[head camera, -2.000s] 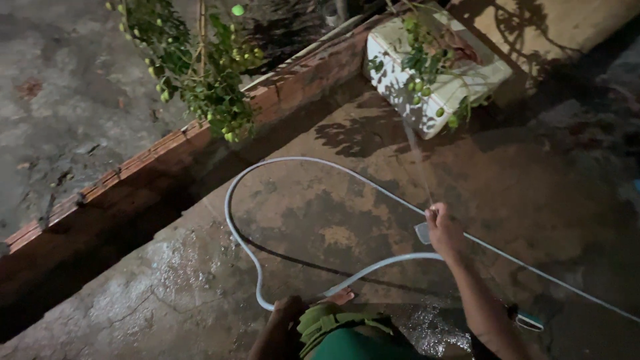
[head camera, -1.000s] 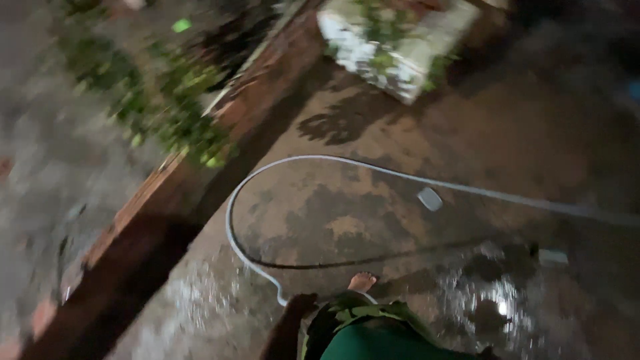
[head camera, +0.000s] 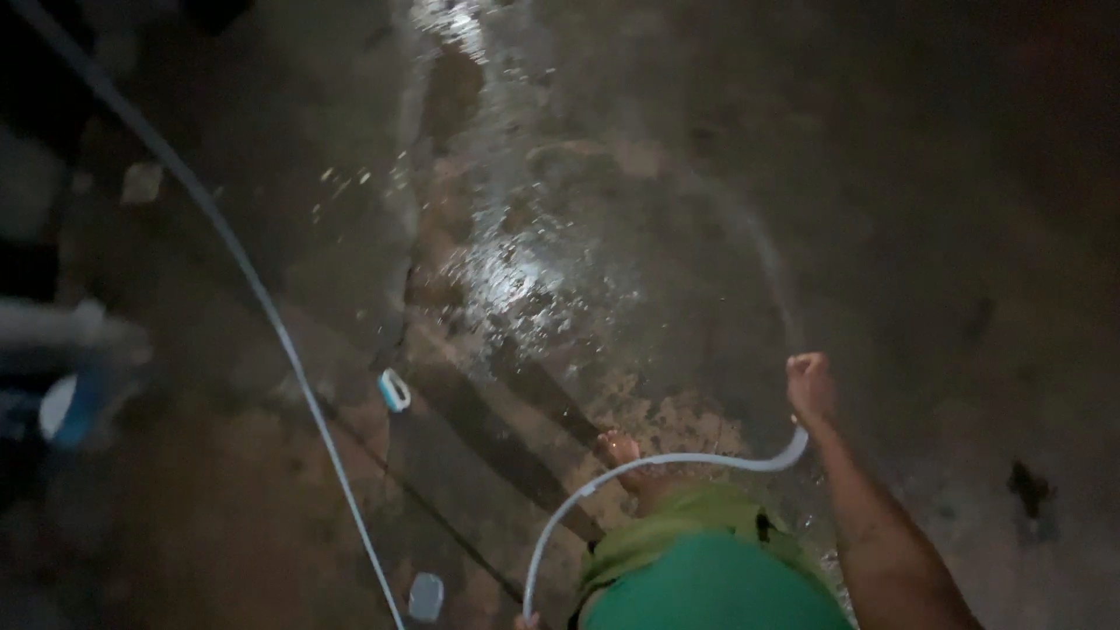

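My right hand (head camera: 811, 385) is closed around the end of a pale grey hose (head camera: 691, 458), and a blurred jet of water (head camera: 770, 262) arcs up and away from it. From that hand the hose curves left over the front of my foot and down to the bottom edge. There my left hand (head camera: 527, 622) shows only as fingertips against the hose; the rest is cut off by the frame. Another length of the hose (head camera: 289, 346) runs from the top left to the bottom. Wet concrete ground (head camera: 542, 289) lies ahead of me.
A blue and white scrubbing brush (head camera: 395, 391) lies on the ground, left of my bare foot (head camera: 619, 448). A grey rounded plastic piece (head camera: 426, 597) lies nearer the bottom. Blurred blue and white objects (head camera: 66, 407) stand at the left edge. A small dark thing (head camera: 1031, 490) is at the right.
The view has swung far to the right, away from the brick edging, plant and white container. My right hand, out of view one second ago, is back in view with the hose spraying.
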